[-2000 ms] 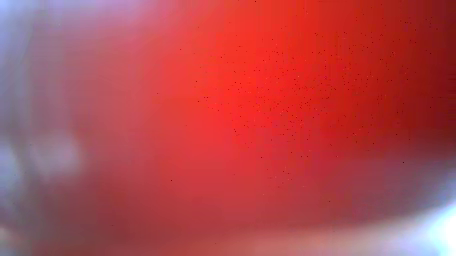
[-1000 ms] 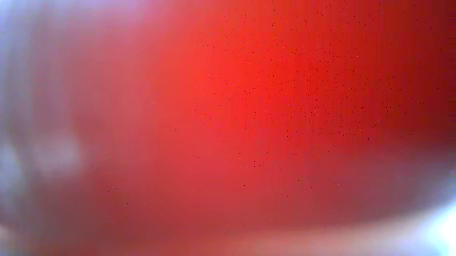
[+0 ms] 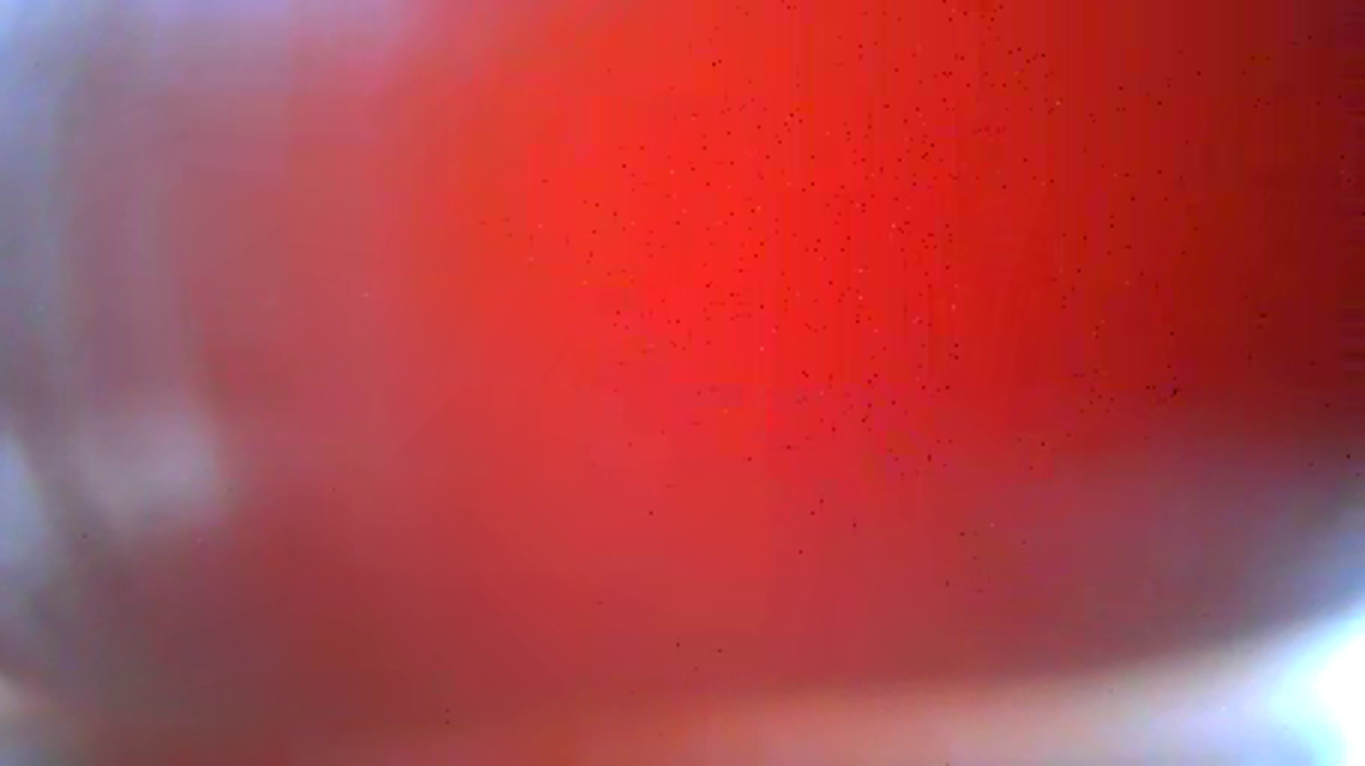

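A blurred red surface (image 3: 719, 299) lies very close to the lens and covers nearly the whole head view. It is bright red in the middle, darker red at the right and duller pinkish at the left. It is too blurred to tell what it is. Neither my left hand nor my right hand can be made out as a hand. No work piece or tool can be made out.
A bright white patch (image 3: 1340, 696) shows at the lower right corner. A pale orange band (image 3: 958, 718) runs along the bottom edge. Pale bluish-grey blur lies along the left edge. Nothing of the surroundings can be made out.
The bright red area reaches slightly further left than before. Otherwise the blurred view is nearly the same.
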